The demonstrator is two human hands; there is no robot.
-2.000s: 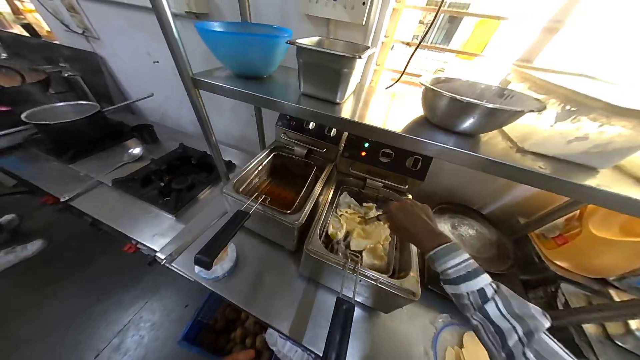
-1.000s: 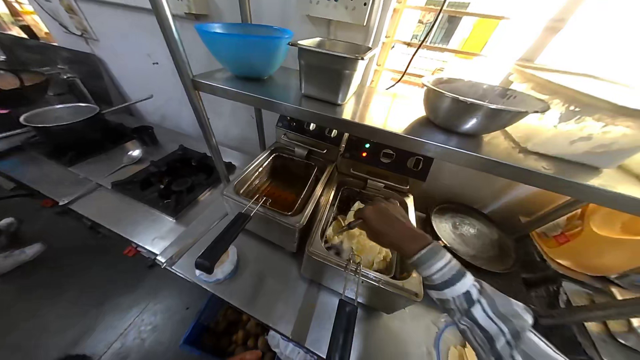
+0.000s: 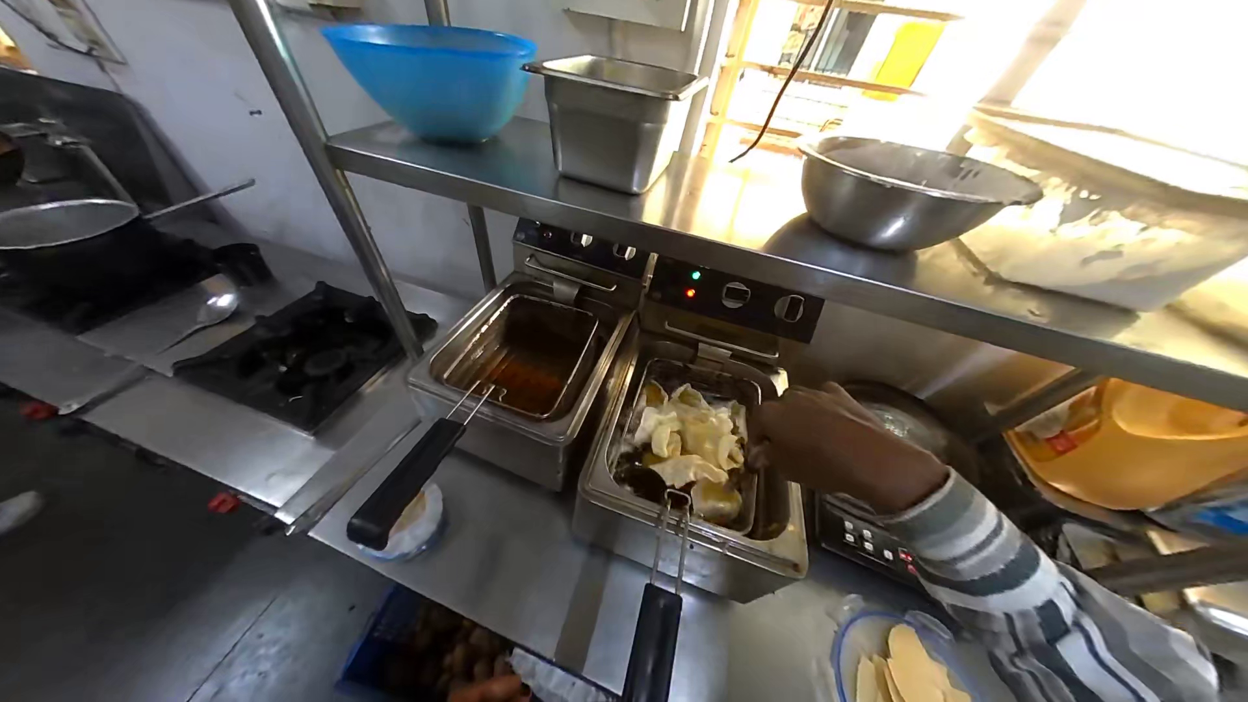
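Note:
My right hand, in a striped grey-and-white sleeve, is curled at the right rim of the right deep fryer. Whether it grips a utensil cannot be made out. Pale yellow pieces of food lie in the wire basket there, with dark oil around them; the basket's black handle points toward me. In the left fryer, another basket with a black handle sits over brown oil, without food. Only some fingers of my left hand show at the bottom edge, beside a white cloth or bag and a blue crate.
A steel shelf crosses above the fryers, bearing a blue bowl, a steel container and a steel bowl. Left stand a gas burner and a pan. Flat pale slices lie in a container at lower right.
My right hand has drawn back from over the middle of the food to the right side of the basket. The food pieces lie in a different arrangement.

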